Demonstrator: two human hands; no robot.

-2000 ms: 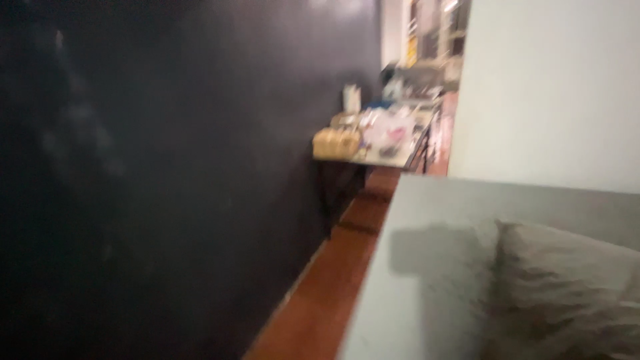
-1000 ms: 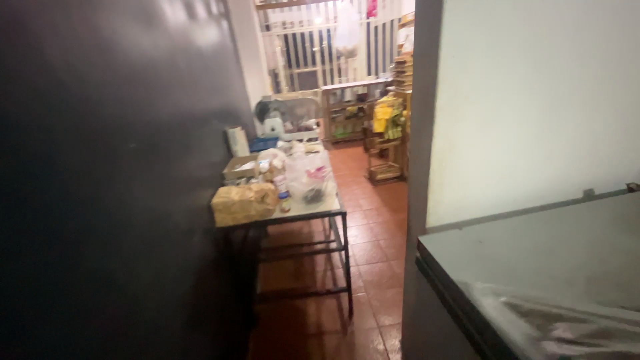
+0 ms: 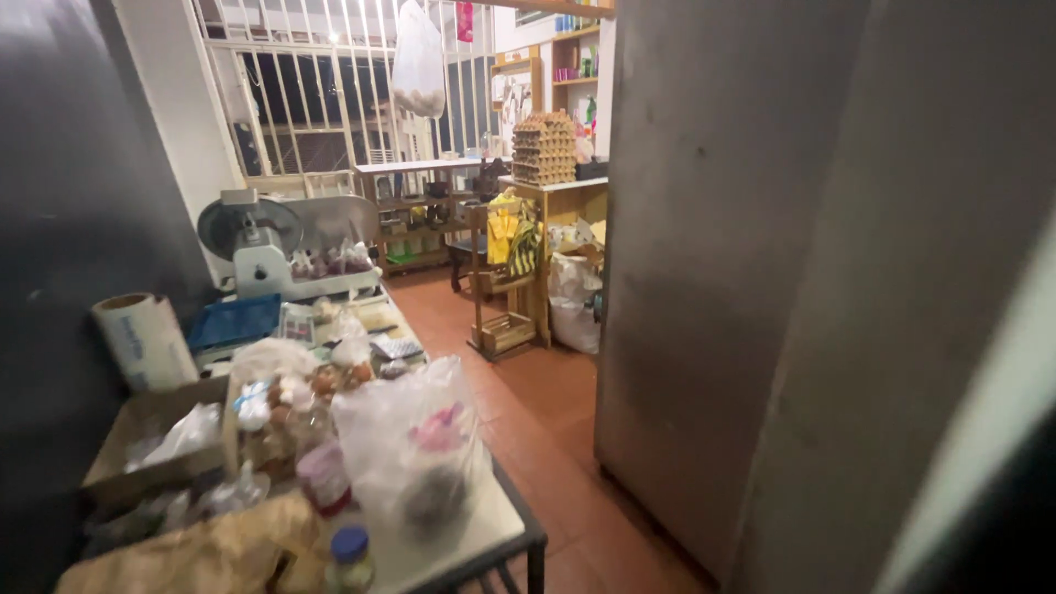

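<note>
Neither of my hands shows in the head view. Nearest to me stands a metal-framed table (image 3: 495, 516) crowded with goods. On it lie a brown paper package (image 3: 206, 549), a small jar with a blue lid (image 3: 351, 557), a white translucent plastic bag (image 3: 404, 437) and an open cardboard box (image 3: 103, 462). Behind them are a roll of plastic film (image 3: 147, 342), a blue tray (image 3: 238, 320) and a weighing scale (image 3: 299, 323). A meat slicer (image 3: 260, 256) sits at the far end.
A dark wall (image 3: 49, 206) borders the left, a grey metal cabinet or panel (image 3: 701, 247) the right. Between them runs a red tiled floor (image 3: 528, 421). Farther back are stacked egg trays (image 3: 544, 148), a wooden stand (image 3: 477, 289), shelves (image 3: 421, 206) and a hanging white bag (image 3: 418, 62).
The view has moved forward and turned toward the room. The table with its goods is now much nearer, and the grey surface seen at the lower right before is out of view.
</note>
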